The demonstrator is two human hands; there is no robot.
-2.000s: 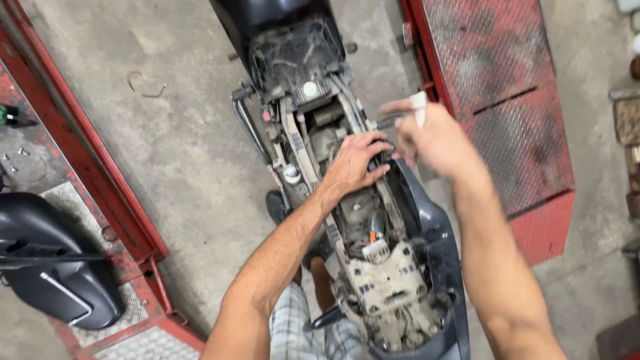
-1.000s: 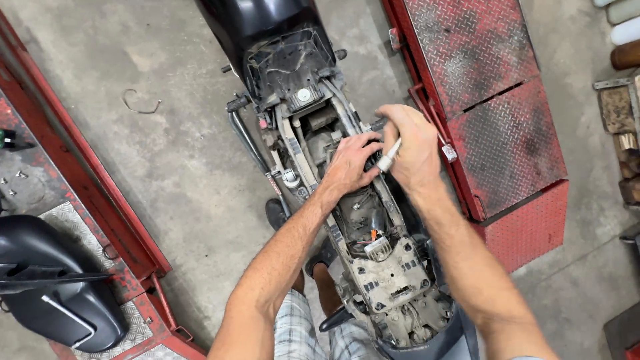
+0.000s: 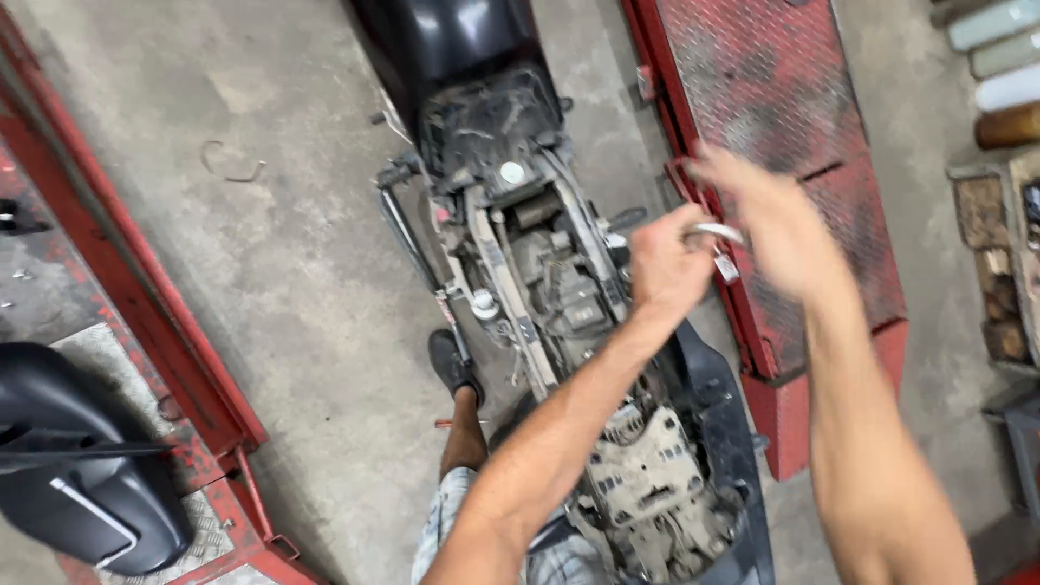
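Note:
A partly stripped motorcycle stands below me, its metal frame rail [image 3: 504, 284] bare, with a black body panel [image 3: 467, 41] at the far end and a dark side fairing [image 3: 723, 406] on the right. My left hand [image 3: 670, 256] is above the right side of the frame, its fingers curled around one end of a small whitish strip or tube [image 3: 715, 232]. Just right of it my right hand [image 3: 764, 215] is blurred, its fingers raised; whether it touches the strip I cannot tell. Parts of the frame lie hidden under my left forearm.
Red lift platforms flank the motorcycle, one right [image 3: 780, 97], one left [image 3: 138, 301]. A black motorcycle seat or panel [image 3: 81, 463] with a bent metal rod [image 3: 97, 520] lies at the lower left. Bent wire [image 3: 231, 175] is on the floor. Wooden boxes [image 3: 979, 211] stand at the right.
Both hands have moved away from the frame's middle toward its right side. The whitish piece was by my right hand earlier; my left hand now has hold of one end.

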